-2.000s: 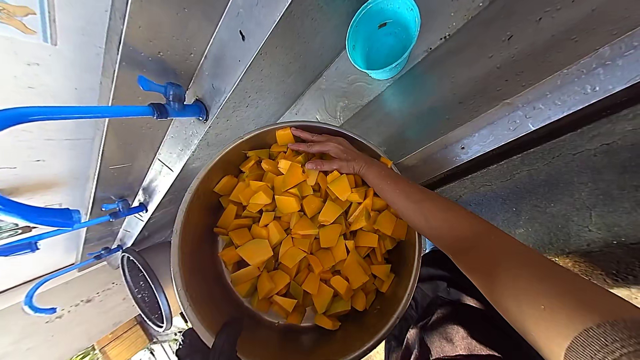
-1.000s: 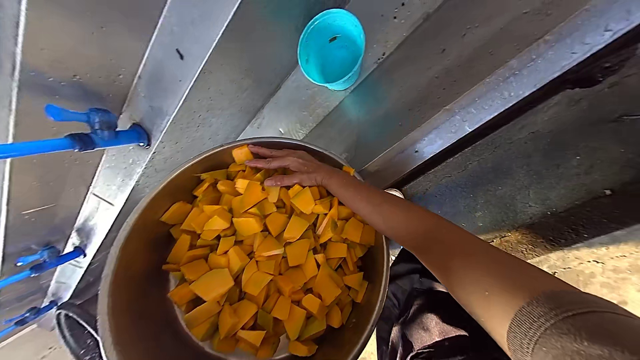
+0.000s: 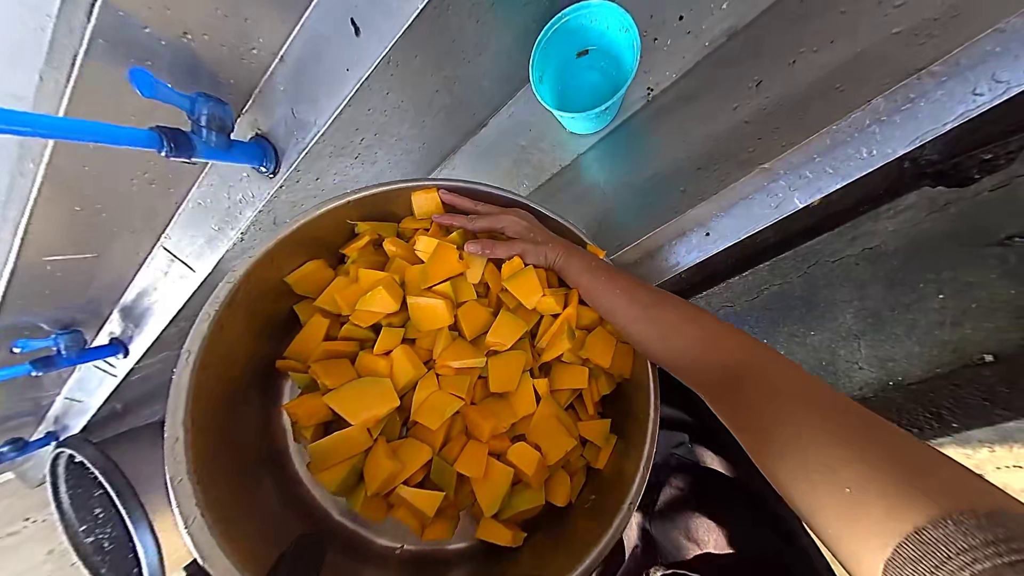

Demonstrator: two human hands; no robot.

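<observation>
A large round metal pot (image 3: 232, 344) holds many cut chunks of orange pumpkin or squash (image 3: 432, 312), some with thin green edges. My right hand (image 3: 508, 232) reaches in over the rim from the right, its fingers stretched out and slightly apart. They rest on the chunks near the far rim, and one fingertip is beside a chunk (image 3: 426, 202) close to the pot's wall. Nothing is seen gripped in this hand. The pot's bare bottom shows at the lower left of the heap. I cannot make out my left hand; only a dark shape shows low in the pot.
A turquoise plastic cup (image 3: 586, 68) stands on the wet metal surface beyond the pot. Blue pipes with valves (image 3: 212, 120) stick out at the left. A dark-centred round container (image 3: 104, 512) is at the lower left. Concrete floor (image 3: 880, 280) lies to the right.
</observation>
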